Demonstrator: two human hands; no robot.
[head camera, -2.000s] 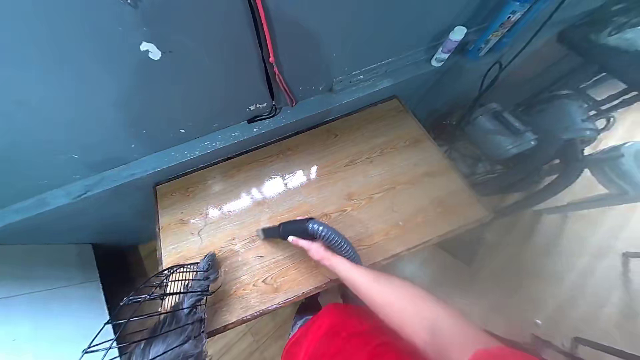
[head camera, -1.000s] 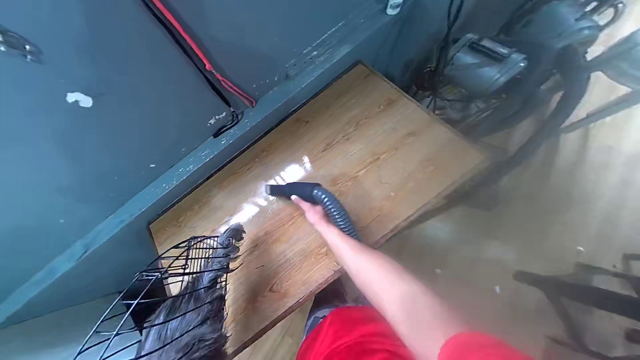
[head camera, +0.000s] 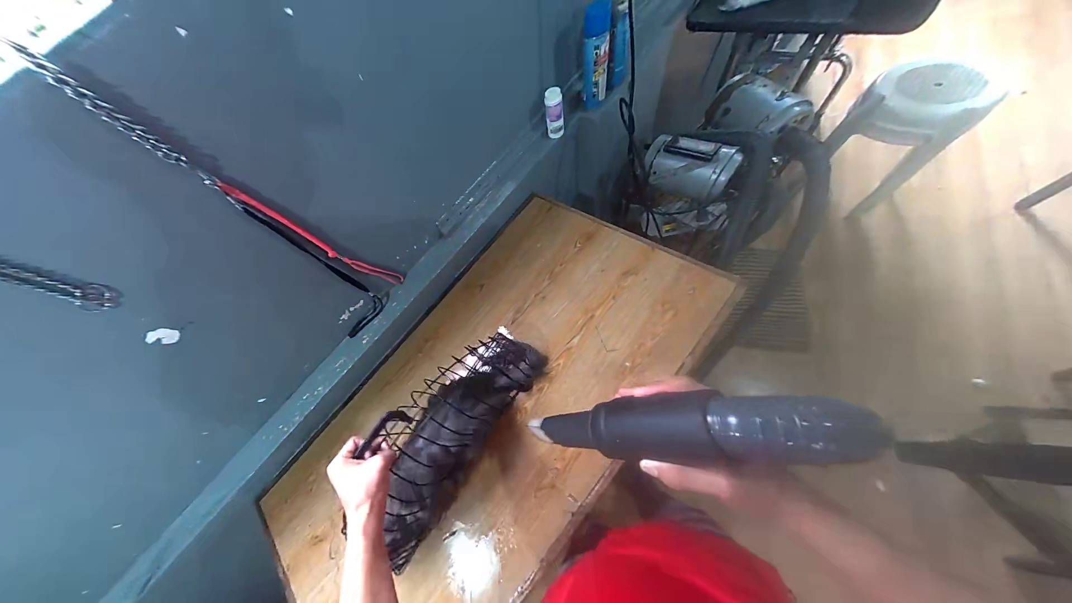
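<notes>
A black wire cage (head camera: 435, 435) with a dark furry animal inside lies on the wood-topped table (head camera: 620, 293). My left hand (head camera: 364, 477) grips the cage's black handle (head camera: 385, 423) on its left side. My right hand (head camera: 678, 469) is wrapped around a black hose nozzle (head camera: 653, 423), whose pale tip points left at the cage from a short distance. A ribbed dark hose runs from the nozzle to the right. The animal's features are hard to make out through the wires.
A grey wall with a ledge (head camera: 335, 368) borders the table; a chain (head camera: 109, 113) and red cord (head camera: 285, 222) hang on it. A white bottle (head camera: 554, 113) and blue spray can (head camera: 596, 54) stand on the ledge. Grey motor units (head camera: 693, 167) and a plastic stool (head camera: 938, 92) are beyond.
The cage has moved from the table's left end onto its top, with my left hand now on its handle. My right hand has drawn the nozzle back toward the table's near edge.
</notes>
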